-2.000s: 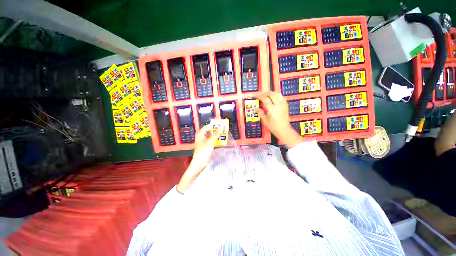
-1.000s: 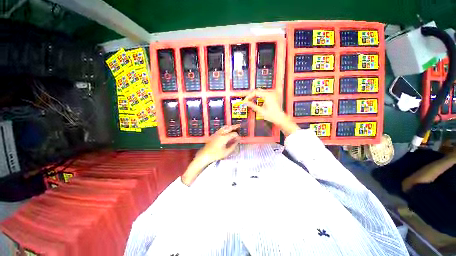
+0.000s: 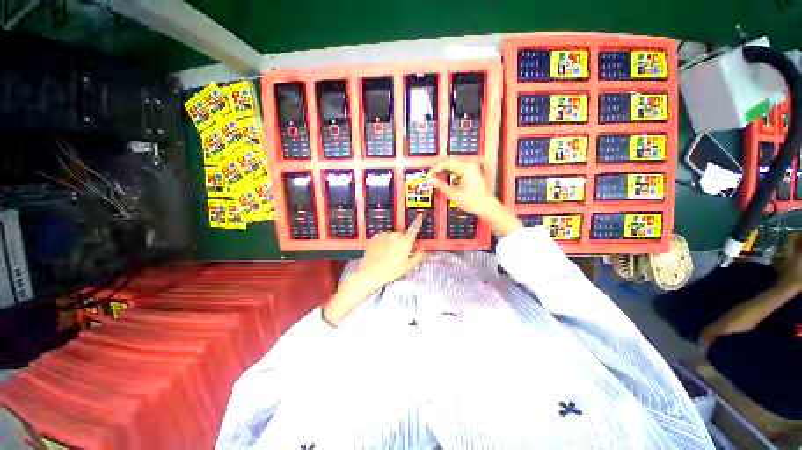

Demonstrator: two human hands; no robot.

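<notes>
The front phone tray holds dark keypad phones in two rows. In the lower row, fourth from left, a yellow screen label sticker lies over a phone's screen. My right hand has its fingertips pinched at the sticker's upper right corner and partly covers the last lower phone, where some yellow label shows. My left hand is below the tray, index finger extended onto the lower part of the same phone. No label sheet is visible in it; its palm is hidden.
A second phone tray at the right holds labelled phones. Spare label sheets lie left of the front tray. Stacked red trays stand at lower left. A white box, black hose, smartphone-like device and another person's arm are right.
Since two seconds ago, my left hand has moved down and right, and its label piece is no longer visible. My right hand has moved left to the fourth lower phone, which now has a sticker.
</notes>
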